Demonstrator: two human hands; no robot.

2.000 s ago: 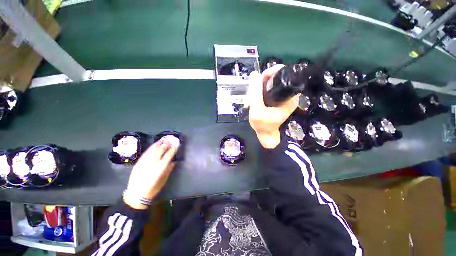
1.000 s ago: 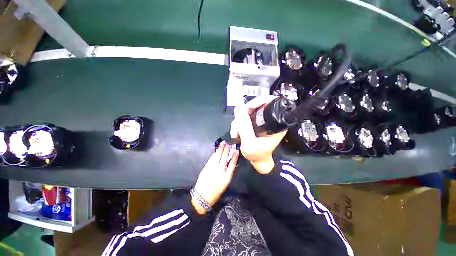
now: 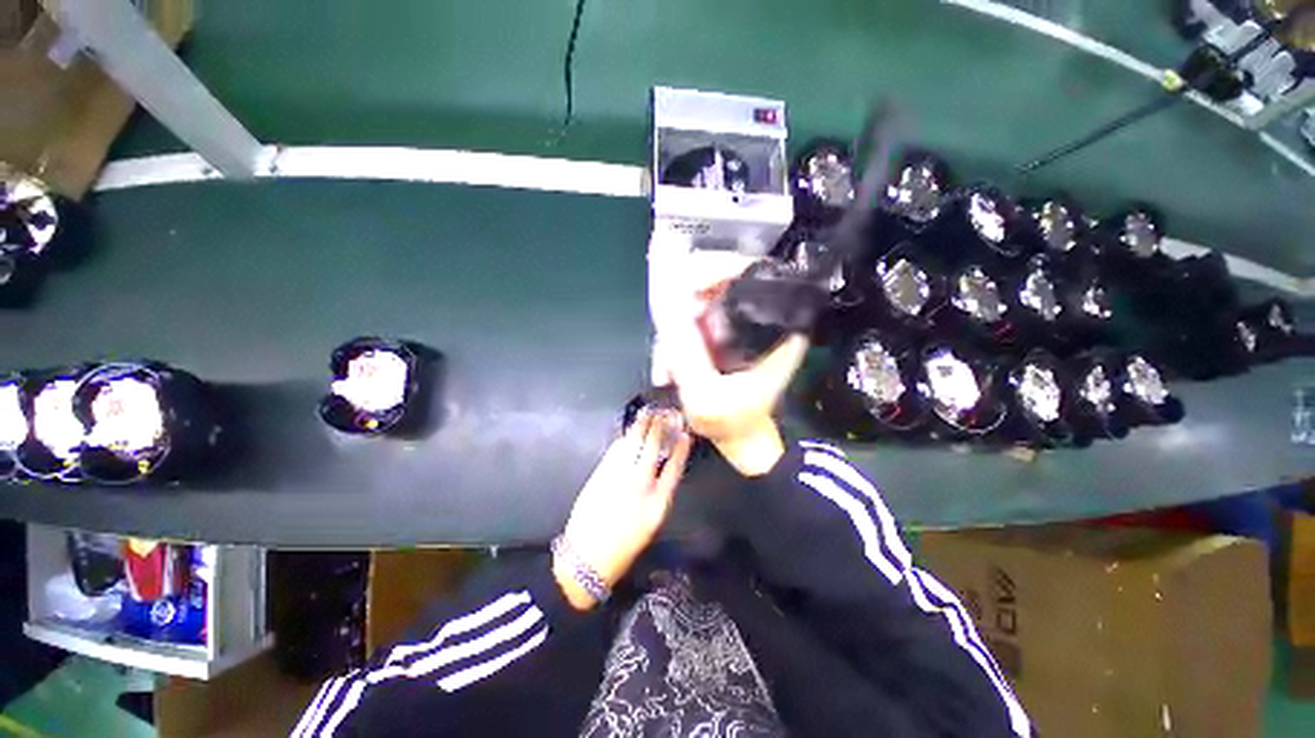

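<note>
My right hand [image 3: 728, 378] is closed around the black electric screwdriver [image 3: 767, 309], blurred, just in front of the screw feeder [image 3: 720, 163]. My left hand [image 3: 629, 487] holds a round black unit [image 3: 663, 417] on the bench below the feeder. The unit is mostly hidden by my fingers and right hand. The driver's tip is hidden, so I cannot tell whether it touches the unit. Another round unit [image 3: 371, 384] stands alone on the bench to the left.
Rows of round black units [image 3: 979, 293] fill the right of the bench. Several more units [image 3: 127, 414] stand at the far left. A parts bin [image 3: 146, 658] is below the left edge. A cardboard carton [image 3: 1110, 634] is at lower right. A metal rail [image 3: 447, 169] runs behind.
From two seconds ago, my left hand has moved right from a unit at the left to the one below the feeder. My right hand with the screwdriver has come down from beside the feeder.
</note>
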